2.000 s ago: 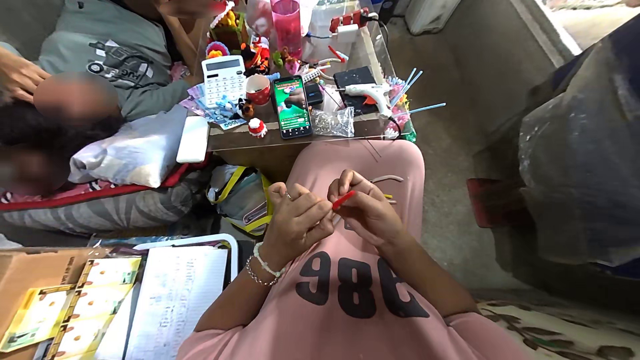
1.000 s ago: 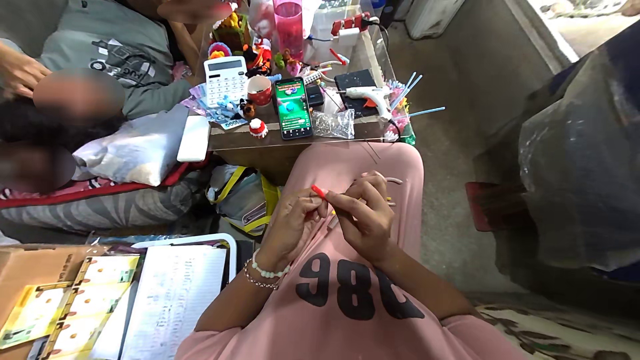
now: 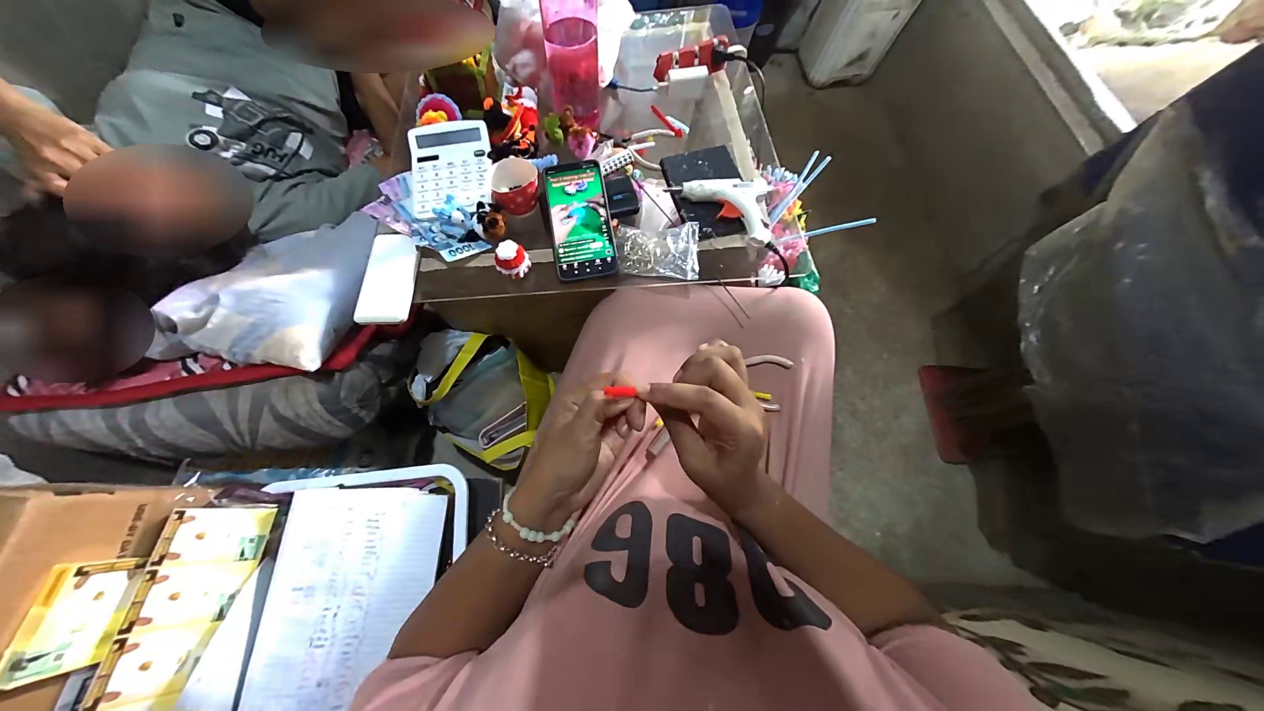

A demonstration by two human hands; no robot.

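My left hand (image 3: 583,434) holds one end of a short red fuzzy stem, probably pipe cleaner (image 3: 620,392), between thumb and fingertips. The fingertips of my right hand (image 3: 713,420) pinch its other end, so both hands nearly meet above my lap. Pale bent stems (image 3: 770,360) lie on the pink cloth over my lap, right of my right hand, with a bit of yellow near them. Beyond my knees, on the table, lie a lit smartphone (image 3: 581,222), a white glue gun (image 3: 731,197) and a clear plastic bag of small metal pieces (image 3: 660,252).
A calculator (image 3: 450,163), a red cup (image 3: 514,188) and banknotes stand or lie on the table (image 3: 474,286). Two people are at the left, by a cushion and a white pillow (image 3: 276,291). A lined notebook (image 3: 346,592) lies lower left. A plastic-covered object (image 3: 1136,296) stands right.
My hands have shifted, and the red stem, tilted upward a second ago, now lies level between the fingertips of both hands.
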